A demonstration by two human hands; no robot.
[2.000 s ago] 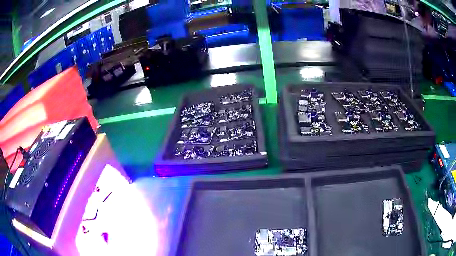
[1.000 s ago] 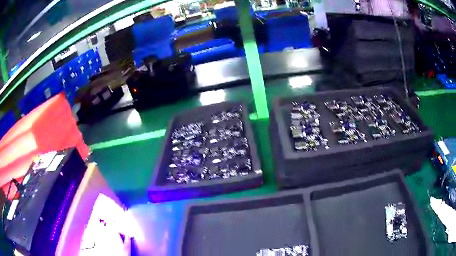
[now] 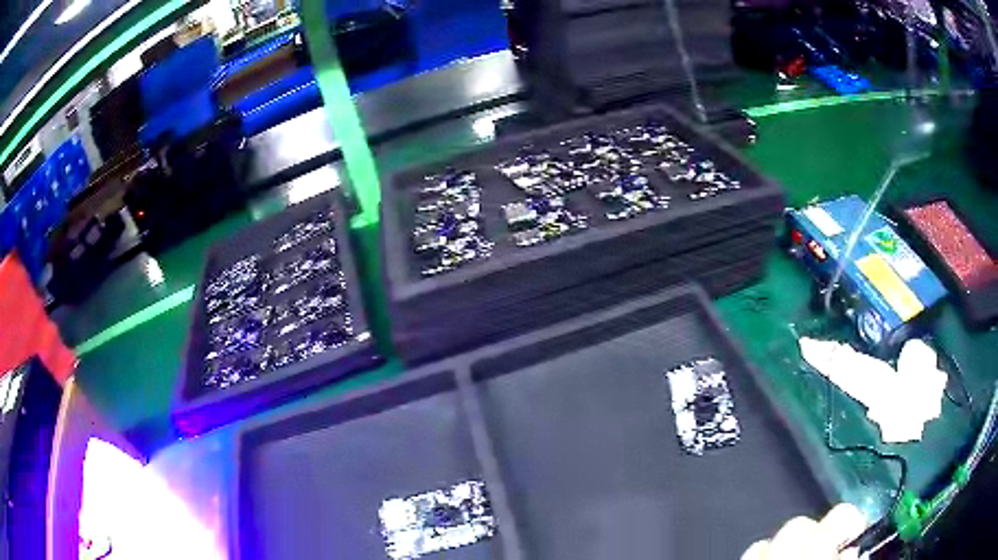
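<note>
The black two-bay foam tray (image 3: 473,410) lies nearest me. One circuit board (image 3: 438,518) lies in its left bay, cut off by nothing but near the picture's bottom. Another circuit board (image 3: 703,406) lies in its right bay, near the outer wall. My right hand (image 3: 808,536) shows only as pale, blurred fingers at the bottom edge, at the tray's right corner. A dark thin thing is beside the fingertips; whether they grip it cannot be told. My left hand is not in view.
Stacked foam trays (image 3: 580,258) full of boards stand behind; a smaller board tray (image 3: 279,377) is left. Bright curing light (image 3: 137,509) glares lower left. A blue box (image 3: 870,263), black parts box (image 3: 958,252), crumpled white wipes (image 3: 881,383) and cables are right.
The view has swung right, so the trays sit further left and more of the blue box and wipes shows. My right hand has come in at the bottom right.
</note>
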